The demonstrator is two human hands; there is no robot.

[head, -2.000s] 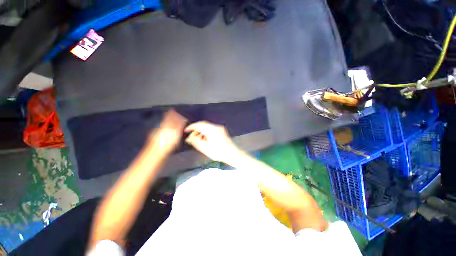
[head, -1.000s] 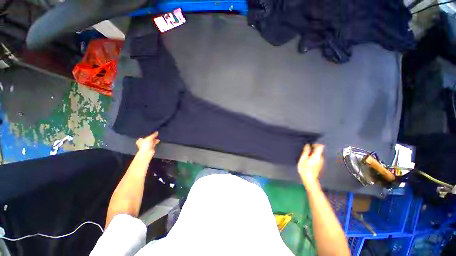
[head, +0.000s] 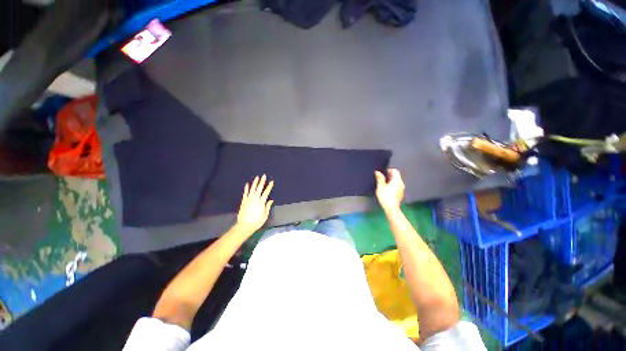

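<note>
Dark navy trousers point(head: 165, 151) lie on the grey padded table cover point(head: 343, 82), one leg flat along the near edge with its narrow hem to the right. My left hand point(head: 254, 204) lies with spread fingers on the near edge of this leg, about mid-length. My right hand point(head: 390, 189) is at the hem's near corner, thumb and fingers around the cloth edge. The steam iron point(head: 484, 154), silver with a tan handle, is parked at the right side of the table, touched by neither hand.
A dark crumpled heap point(head: 343, 8) lies at the far edge. A white and pink card point(head: 146, 42) is at far left. A red plastic bag point(head: 75, 140) is left of the table. Blue crates point(head: 484, 240) stand at right. A yellow cloth point(head: 391, 288) is below. A yellow hose point(head: 566, 140) runs right.
My left hand has moved right from the wide part of the trousers to mid-leg and opened flat. The leg lies straighter. My right hand stays at the hem. The view has shifted.
</note>
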